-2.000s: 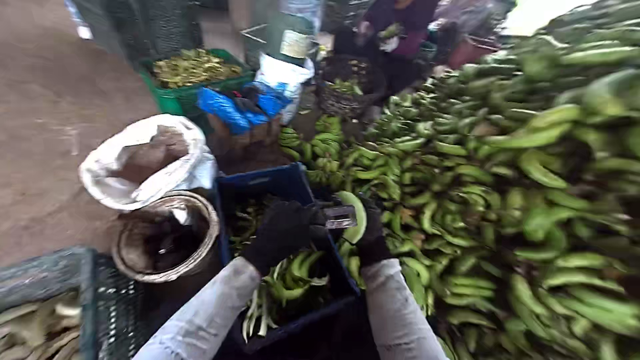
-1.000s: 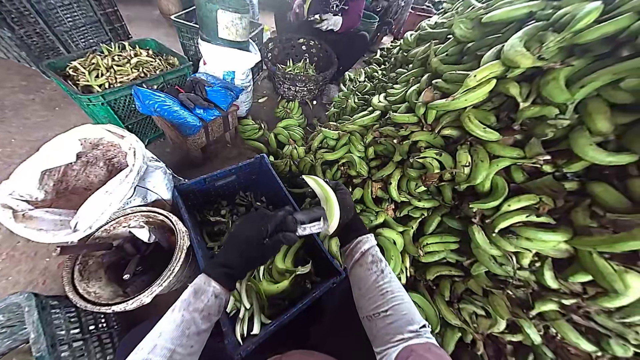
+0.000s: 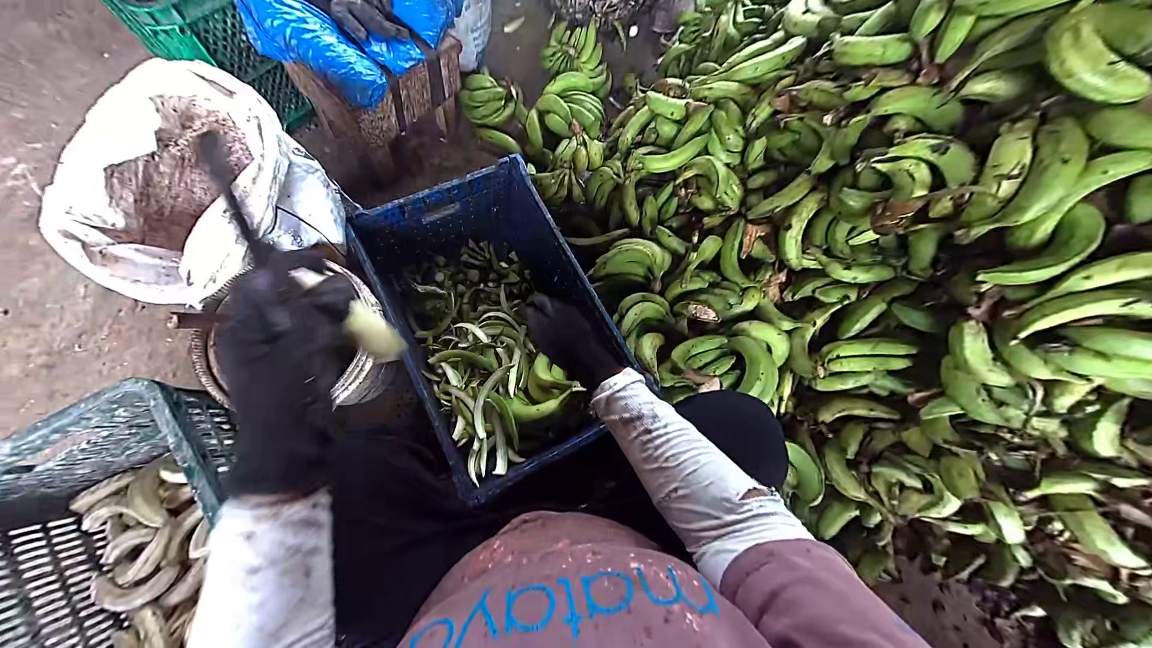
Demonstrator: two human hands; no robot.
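My left hand, in a black glove and blurred, is closed around a dark tool that points up over the white sack. A pale peeled plantain is held in the same hand, on its right side. My right hand, also gloved, reaches into the blue plastic crate at its right wall; its fingertips are partly hidden, and whether it grips anything does not show. Inside the crate lie green peel strips and, near my right wrist, a few unpeeled green plantains.
A large heap of green plantains fills the right. At left are an open white sack, a round bucket behind my left hand, and a dark green crate with peeled plantains. A wooden stool with blue plastic stands beyond.
My left hand has moved left, from above the blue crate to over the bucket. My right hand has let go of the plantain and gone down into the crate. The view has tilted down.
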